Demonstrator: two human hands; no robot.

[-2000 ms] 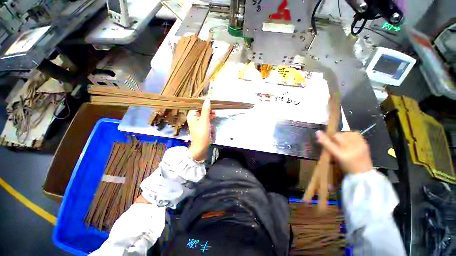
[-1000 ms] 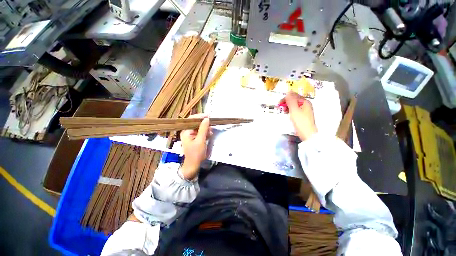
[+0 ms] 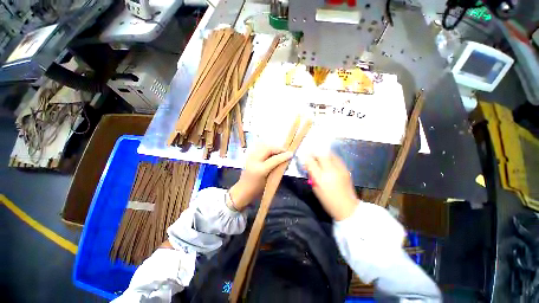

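Note:
My left hand [image 3: 260, 173] grips a pair of brown straps [image 3: 263, 216], which slant over my lap with their upper ends fanned apart above the metal table's front edge. My right hand [image 3: 327, 180] is beside them, slightly blurred, closed around a small red-pink tool [image 3: 311, 181] mostly hidden by the fingers, likely thread snips. The white template [image 3: 354, 118] with black marks lies beyond both hands, under the machine head. Yellow-orange clamp pieces [image 3: 354, 81] are at its far edge.
A loose strap pile [image 3: 216, 89] lies left on the table, a narrow bunch [image 3: 406, 142] at the right, overhanging the edge. A blue bin [image 3: 97, 228] of straps and a cardboard box [image 3: 77, 195] are left. The grey machine head [image 3: 337, 41] is ahead; a control panel [image 3: 481, 65] is right rear.
The straps in my left hand have turned from lying sideways to slanting over my lap. My right hand first left the right bunch, reached the template with the red tool, then came back beside the straps.

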